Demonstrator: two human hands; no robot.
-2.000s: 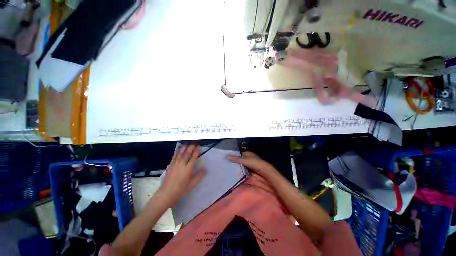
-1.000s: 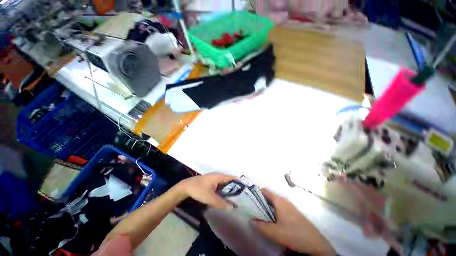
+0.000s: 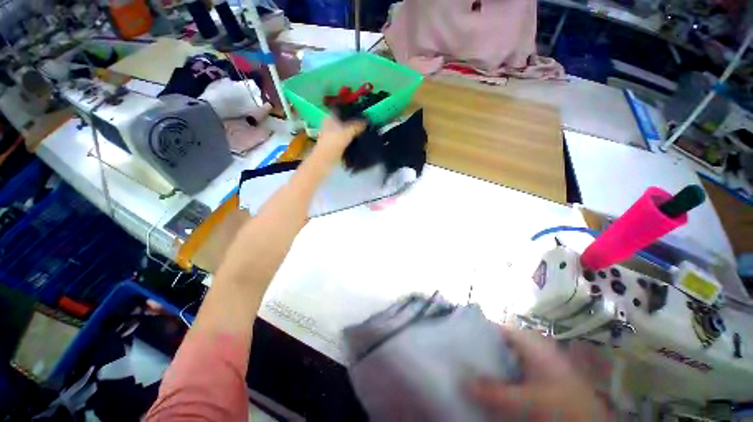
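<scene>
My left hand (image 3: 340, 134) is stretched out to the far side of the table, at the front of the green basket. Its fingers are blurred and closed on black fabric (image 3: 367, 152). White and black cut pieces (image 3: 281, 191) lie flat under my left forearm. My right hand (image 3: 541, 381), blurred at the lower right, holds a stack of grey-white pieces with dark edges (image 3: 421, 354) above the table's front edge.
The green basket (image 3: 310, 91) with red and dark items stands behind the black fabric. The sewing machine (image 3: 660, 338) with a pink holder (image 3: 632, 231) is at right. A blue crate (image 3: 91, 330) of scraps is at lower left. Another machine (image 3: 177, 140) stands at left.
My left hand has left the grey-white stack and reached forward to the black fabric, which is now bunched and shows more of the white pieces. My right hand keeps the stack.
</scene>
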